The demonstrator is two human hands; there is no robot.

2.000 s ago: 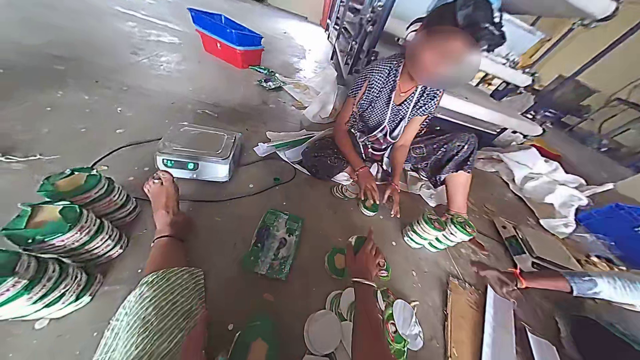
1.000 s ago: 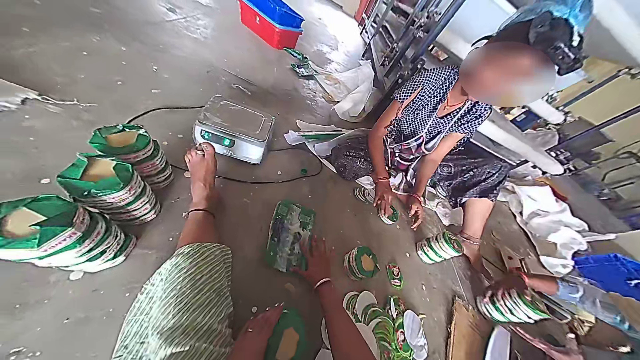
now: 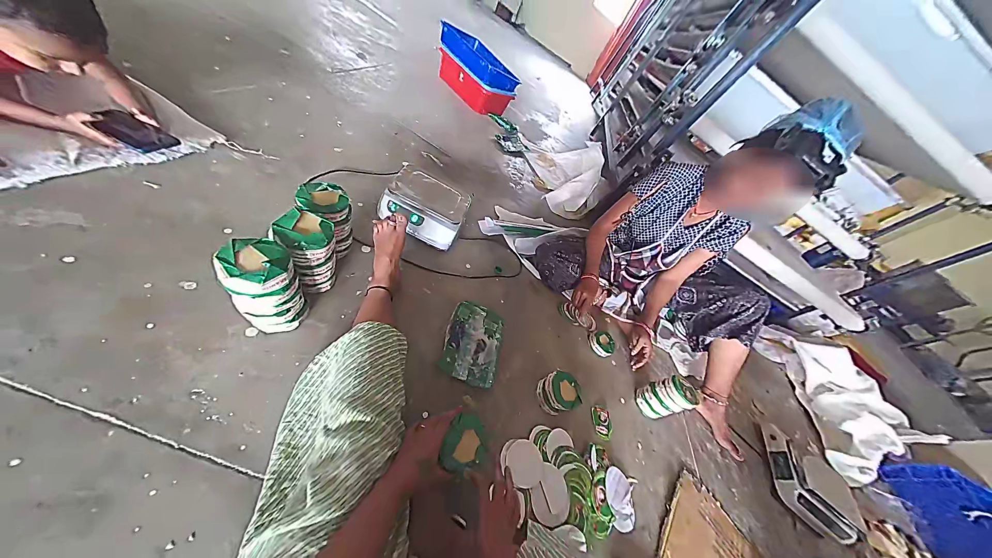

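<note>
My left hand is closed around the side of a green-and-white wrapped bundle, whose tan centre faces up. At its lower right is my right hand, blurred; whether it grips the bundle I cannot tell. A flat green packet lies on the floor above the bundle. To the right stands a short green-topped stack. White discs and green printed pieces are heaped right of my right hand. Tall wrapped stacks stand at the left, near a digital scale.
Across from me a seated person handles small stacks. Another person at the upper left holds a dark tablet or phone. A cable curves below the scale. Cardboard lies at the lower right; blue and red bins stand behind.
My right hand has moved from the green packet down beside the wrapped bundle. The co-worker's hand at the right edge is out of view. The view has swung left, showing a person with a device.
</note>
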